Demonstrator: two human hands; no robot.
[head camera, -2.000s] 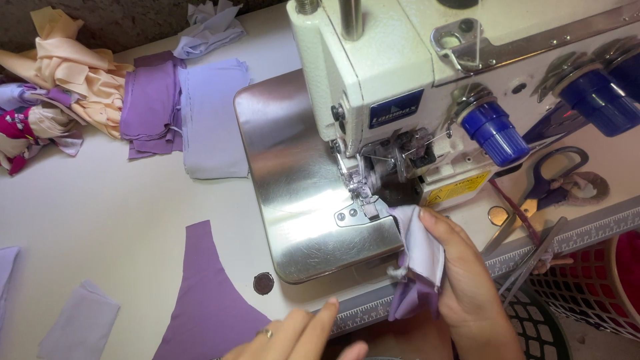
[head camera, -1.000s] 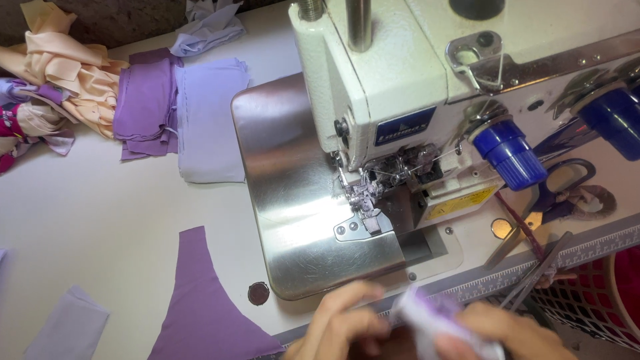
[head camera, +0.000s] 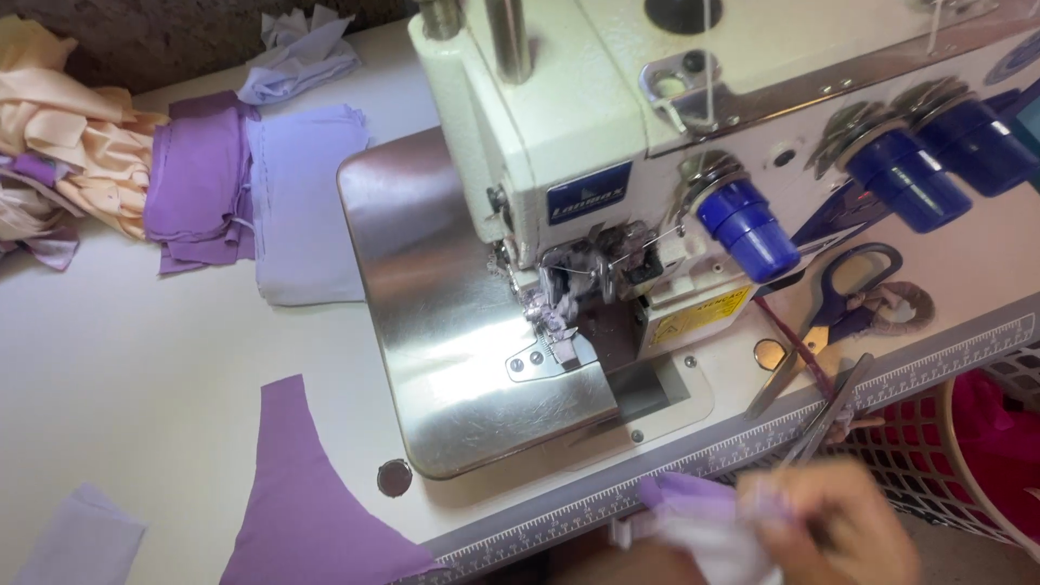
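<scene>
My right hand (head camera: 837, 520), blurred, grips a lilac and purple fabric piece (head camera: 699, 520) beyond the front edge of the table, below the overlock sewing machine (head camera: 561, 146). My left hand is not clearly seen; a blurred skin-toned shape low at the frame's bottom edge, under the cloth, cannot be made out. The presser foot (head camera: 556, 325) stands above the metal plate (head camera: 455, 390), with a bit of pale material at it. A purple cut fabric panel (head camera: 301, 504) lies flat left of the machine, and a folded lilac piece (head camera: 81, 540) lies at the lower left.
Stacks of purple fabric (head camera: 199, 187) and lilac fabric (head camera: 309, 211) lie behind, beside heaped peach cloth (head camera: 73, 106). Right of the machine are dark-handled scissors (head camera: 837, 301) and metal snips (head camera: 829, 414). A measuring tape (head camera: 585, 520) runs along the table edge; a plastic basket (head camera: 926, 447) stands below.
The fabric piece, at the presser foot two seconds ago, is now away from it over the table's front edge. My left hand, plain in both earlier frames, is no longer clearly seen.
</scene>
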